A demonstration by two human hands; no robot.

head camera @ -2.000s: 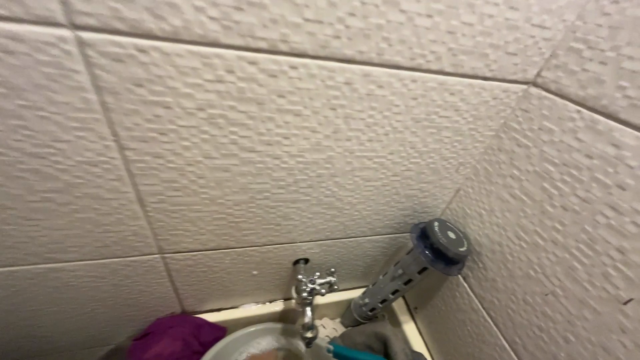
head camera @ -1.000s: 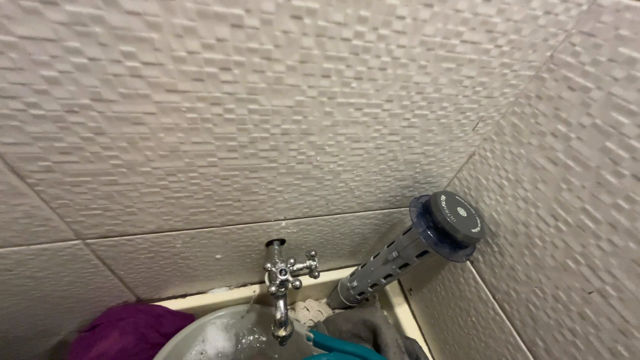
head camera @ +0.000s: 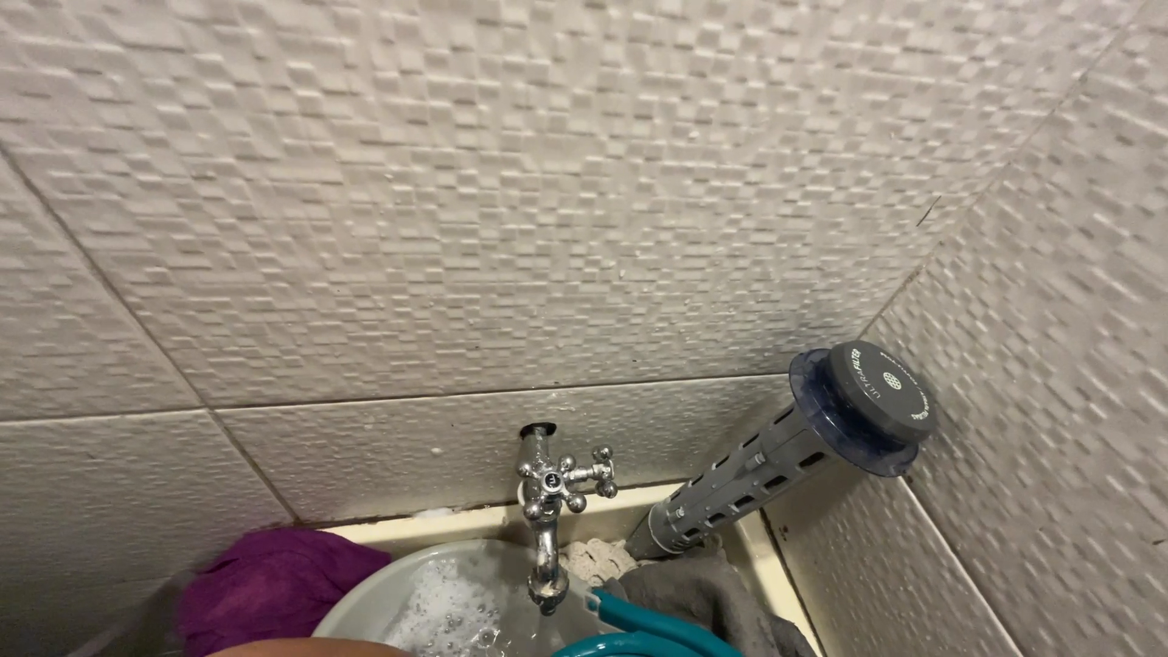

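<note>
A strip of bare skin (head camera: 306,649), seemingly part of my left hand or arm, shows at the bottom edge, in front of a pale round basin (head camera: 365,591). Its fingers are out of frame, so any hold is hidden. My right hand is not seen. White foam (head camera: 438,607) and water lie in the basin. Above it hangs the spout of a chrome tap (head camera: 546,547) with cross-shaped handles. A purple cloth (head camera: 274,589) is left of the basin. Teal plastic pieces (head camera: 652,625), perhaps tubing or a handle, cross its right side beside a grey cloth (head camera: 721,589).
A slotted grey filter tube (head camera: 739,488) with a dark round cap leans into the wall corner. Near its foot lies a beige textured item (head camera: 598,561). The cream sink rim (head camera: 456,522) runs along the textured tile wall (head camera: 511,228), and another tiled wall rises at the right.
The view has shifted, bringing the tap and filter tube farther up in the frame. A strip of skin now shows at the bottom edge, where none was plain one second ago.
</note>
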